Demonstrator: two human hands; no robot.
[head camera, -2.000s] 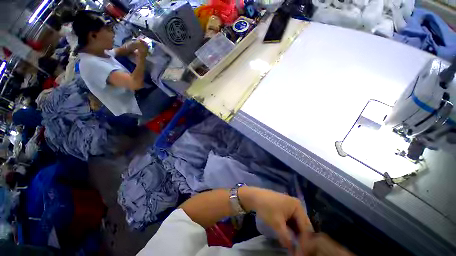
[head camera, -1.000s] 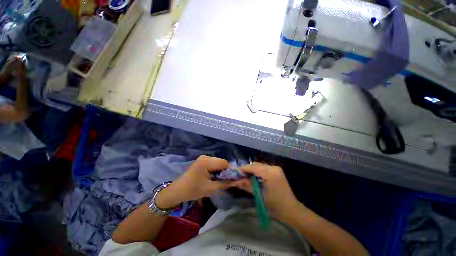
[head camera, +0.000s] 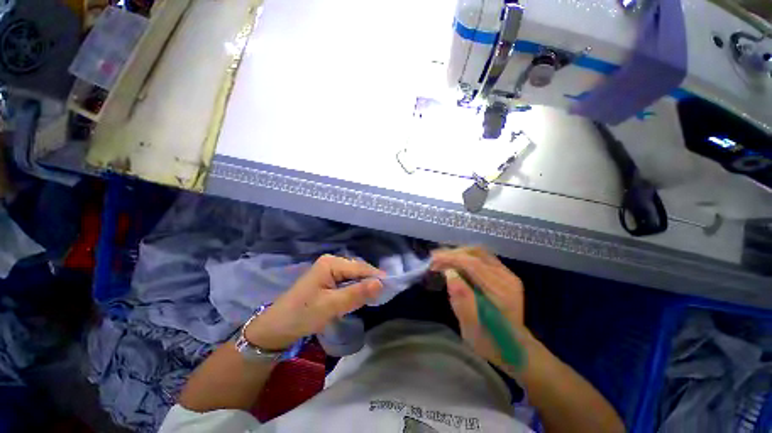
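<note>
My left hand (head camera: 330, 292), with a metal watch at the wrist, pinches one end of a small light blue garment piece (head camera: 401, 279) over my lap. My right hand (head camera: 478, 292) is at the piece's other end and also holds a tool with a green handle (head camera: 498, 328). The handle points down and back across the palm. The tool's tip is hidden by the fingers. The piece is stretched between both hands, below the table's front edge.
The white sewing machine (head camera: 559, 59) stands on the table, with a purple-blue cloth strip (head camera: 643, 72) on its head. Black scissors (head camera: 642, 207) lie right of the needle. A ruler strip (head camera: 364, 201) runs along the front edge. Blue baskets (head camera: 656, 355) with blue-grey garments are below both sides.
The view has swung right and down to the lap. My hands have moved slightly apart, stretching the piece between them. The green handle, seen a second ago, is now tilted more.
</note>
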